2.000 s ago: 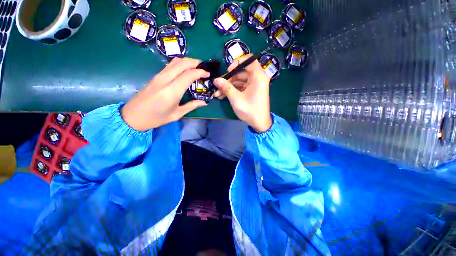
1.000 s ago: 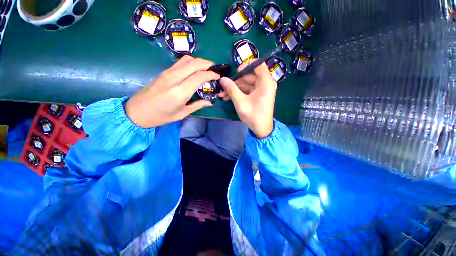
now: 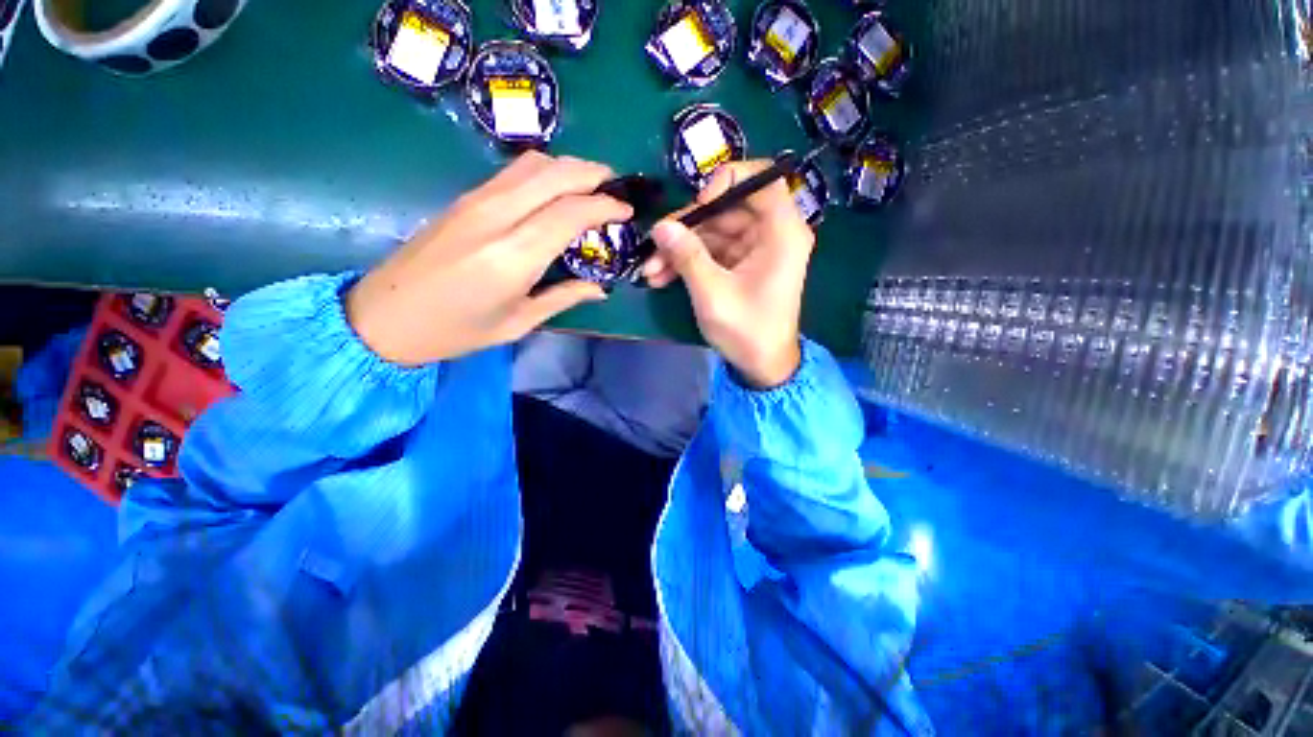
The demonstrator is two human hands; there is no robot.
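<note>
My left hand (image 3: 497, 259) holds a small round housing (image 3: 599, 254) with a clear shiny rim and a bit of yellow inside, at the green bench's front edge. A dark glossy cover (image 3: 629, 189) stands at the housing's far side, under my left fingertips. My right hand (image 3: 742, 267) holds dark tweezers (image 3: 734, 193) like a pen, their lower end at the housing's right side. The tweezer tip and any flex between cover and housing are too small to tell.
Several housings with white and yellow rectangles, one (image 3: 511, 95) nearest left, lie on the green bench (image 3: 288, 173). A sticker roll (image 3: 137, 36) is at the upper left. Stacked clear blister trays (image 3: 1094, 259) stand at right. A red compartment tray (image 3: 151, 377) with housings is low at left.
The view has shifted slightly. My right hand and the tweezers have moved a little to the right, and the tweezers' angle is a little changed. My left hand keeps its hold.
</note>
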